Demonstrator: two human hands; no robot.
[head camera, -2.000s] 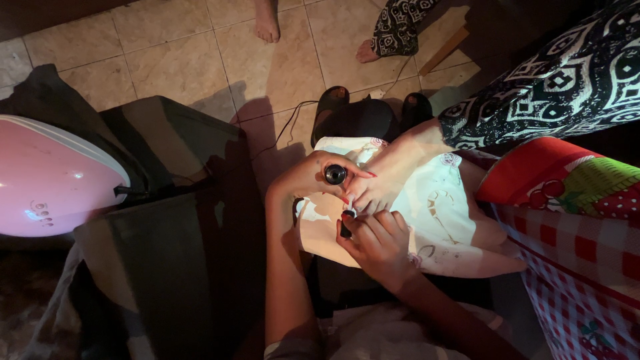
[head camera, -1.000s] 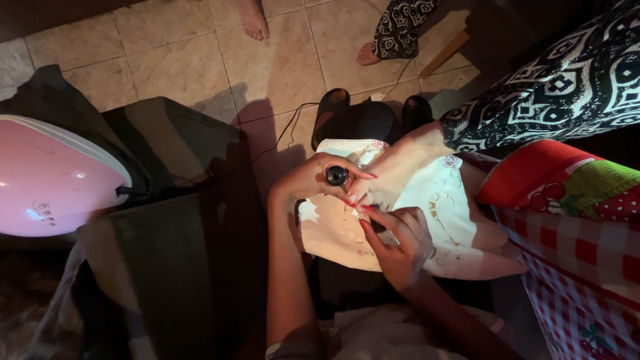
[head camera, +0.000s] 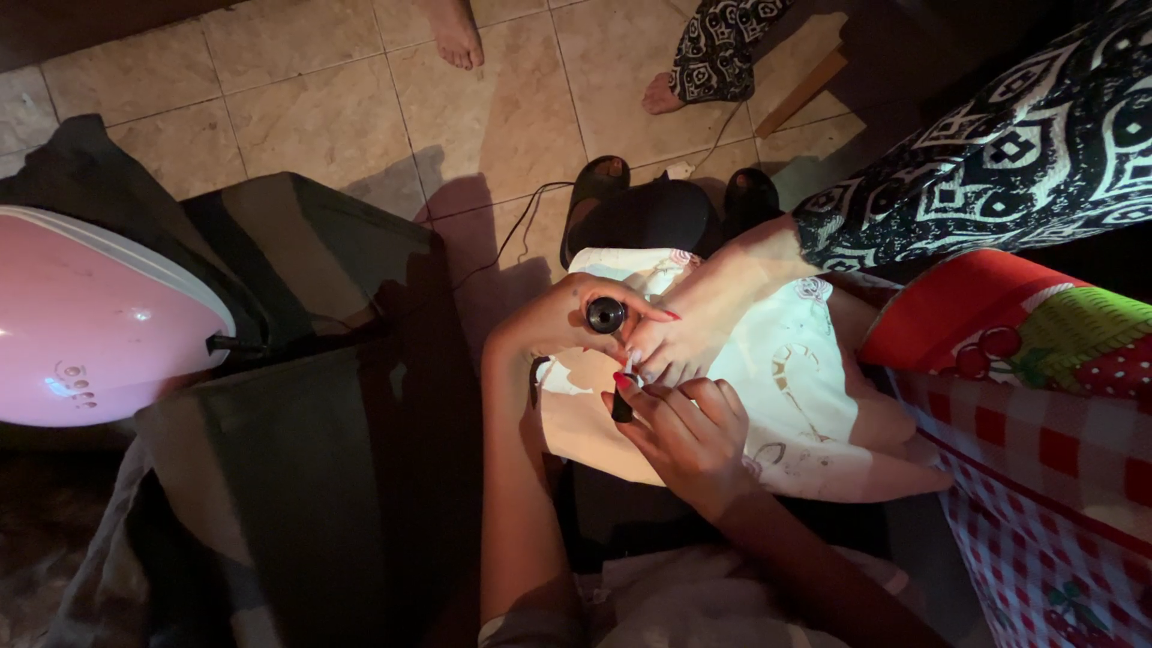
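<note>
My left hand (head camera: 576, 310) holds a small dark round bottle (head camera: 606, 315), seen from above, and its red-nailed fingers rest against another person's bare foot (head camera: 697, 319). Between the fingertips of my right hand (head camera: 688, 432) is a black-handled nail polish brush (head camera: 623, 407). Its pale tip is at the big toe of that foot. The foot lies on a white printed cloth (head camera: 801, 405) spread over my lap. What the left hand's hidden fingers touch cannot be seen.
A pink nail lamp (head camera: 99, 315) stands at the left by a dark box-shaped piece of furniture (head camera: 279, 486). Red checked cloth (head camera: 1053, 432) hangs at the right. Dark slippers (head camera: 751, 198), a thin cable (head camera: 517, 229) and other bare feet (head camera: 459, 40) are on the tiled floor.
The right hand has shifted slightly at the toes, and the brush handle, hard to see one second ago, shows plainly again. My left hand stays with the bottle by the foot.
</note>
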